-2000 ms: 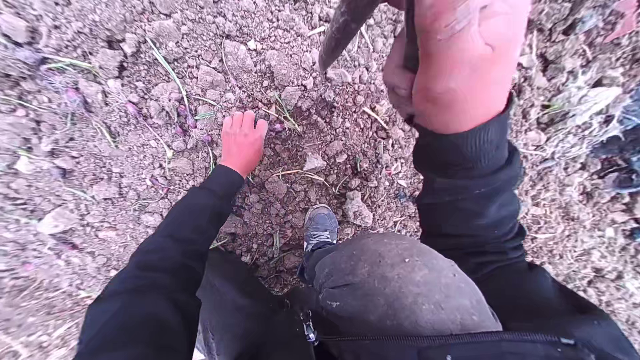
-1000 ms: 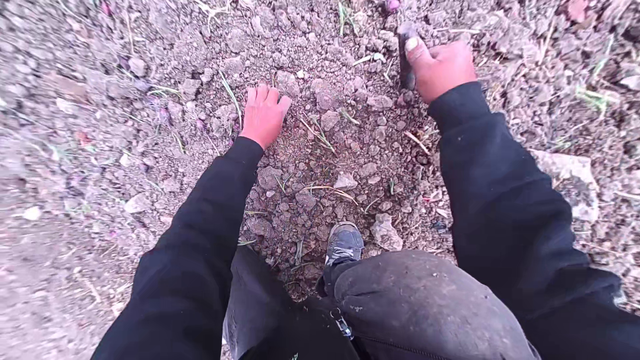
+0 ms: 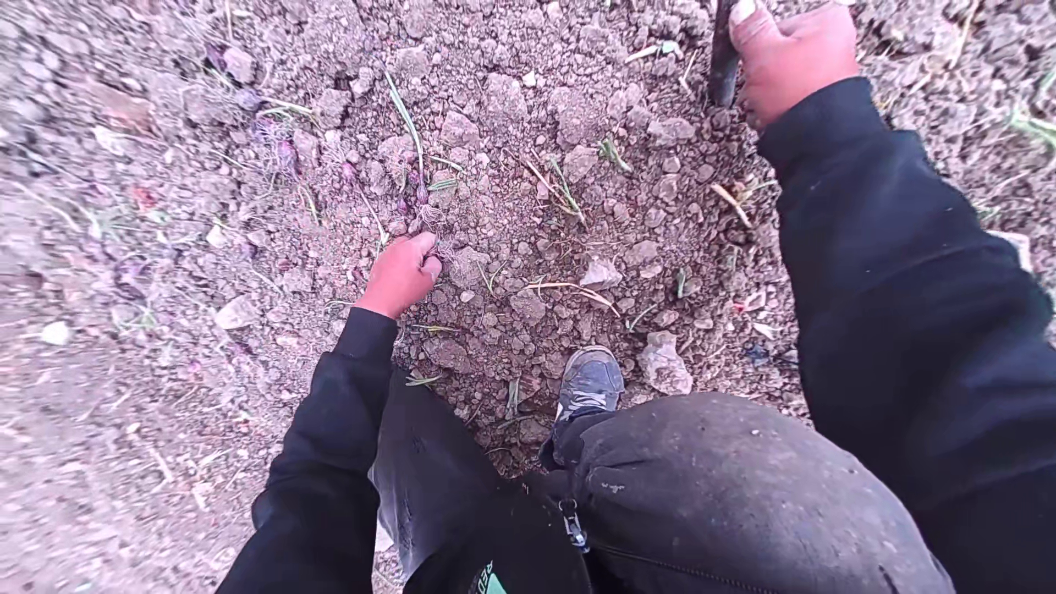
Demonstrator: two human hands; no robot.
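My left hand (image 3: 402, 275) is low at the soil, left of centre, its fingers curled against the roots of a small red onion (image 3: 422, 194) with a green leaf. Whether it grips anything is hidden. More small purple-red onions (image 3: 286, 155) lie on the ground up and to the left. At the upper right my right hand (image 3: 794, 54) is closed around a dark tool handle (image 3: 723, 62), thumb toward the top. The handle's upper part runs out of the frame, and its working end is not visible.
Rough, cloddy soil (image 3: 528, 313) surrounds everything. My shoe (image 3: 590, 381) stands at the centre, with a large stone (image 3: 665, 363) just right of it. A paler stone (image 3: 601, 273) and dry stalks (image 3: 577, 289) lie ahead of the shoe. My bent knee fills the lower right.
The right hand was raised close to the camera with the tool two seconds ago and is now lower and farther off. The left hand's fingers, spread on the soil before, are now curled.
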